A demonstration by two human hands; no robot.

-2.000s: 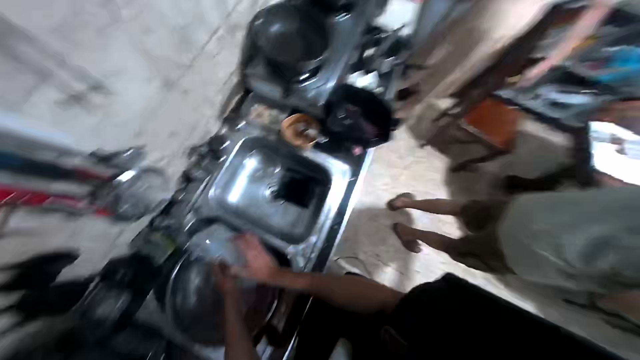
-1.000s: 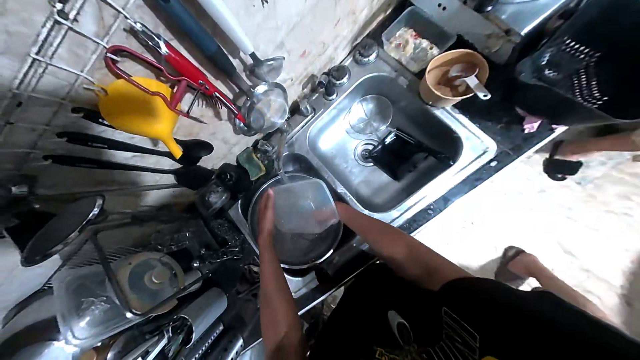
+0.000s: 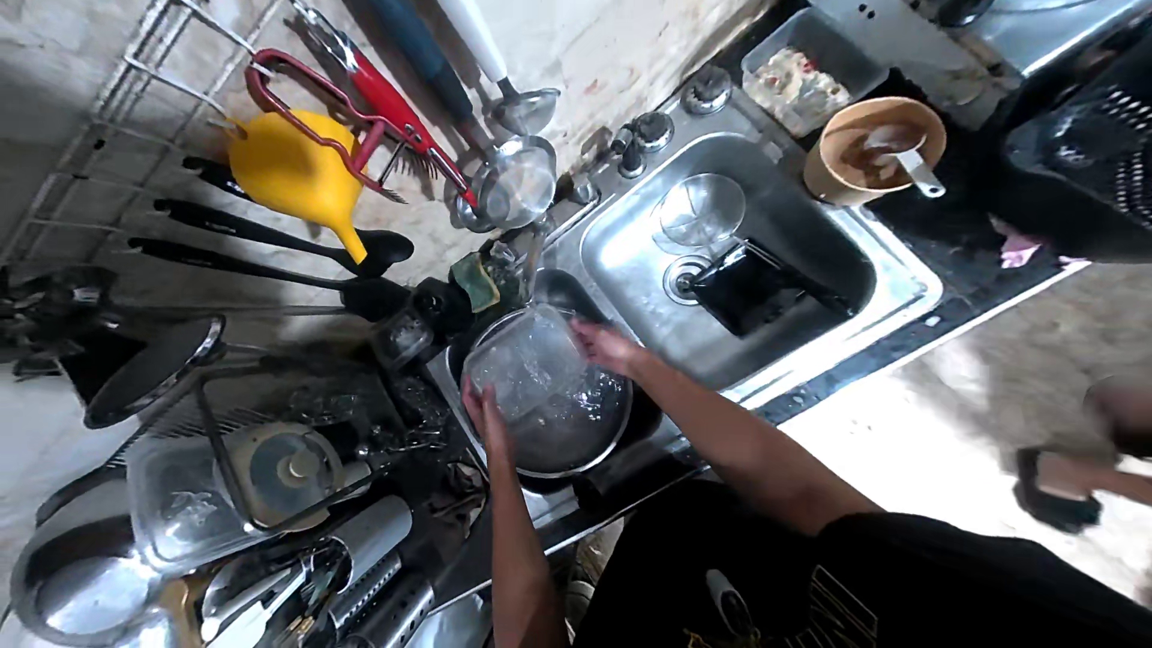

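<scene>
My left hand (image 3: 487,416) and my right hand (image 3: 608,349) hold a clear plastic container (image 3: 526,364) by its opposite sides. It is tilted over a large round pan of water (image 3: 567,445), which sits in the smaller sink basin. Running water falls near the container from the faucet (image 3: 533,256). In the larger steel sink basin (image 3: 630,270) lie a clear round bowl or lid (image 3: 702,211) and a black rectangular item (image 3: 742,288) beside the drain. A green and yellow sponge (image 3: 474,282) rests behind the pan.
A dish rack (image 3: 225,450) with lids, containers and utensils stands at the left. A yellow funnel (image 3: 292,171) and strainers (image 3: 516,180) hang on the wall. A tan tub with a spoon (image 3: 873,148) and a food container (image 3: 801,85) stand behind the sink. Another person's foot (image 3: 1062,481) shows at right.
The container stays between both hands over the pan; it and my hands have tilted somewhat since one second ago. The other person's feet have shifted. The view has swung from its earlier blurred position.
</scene>
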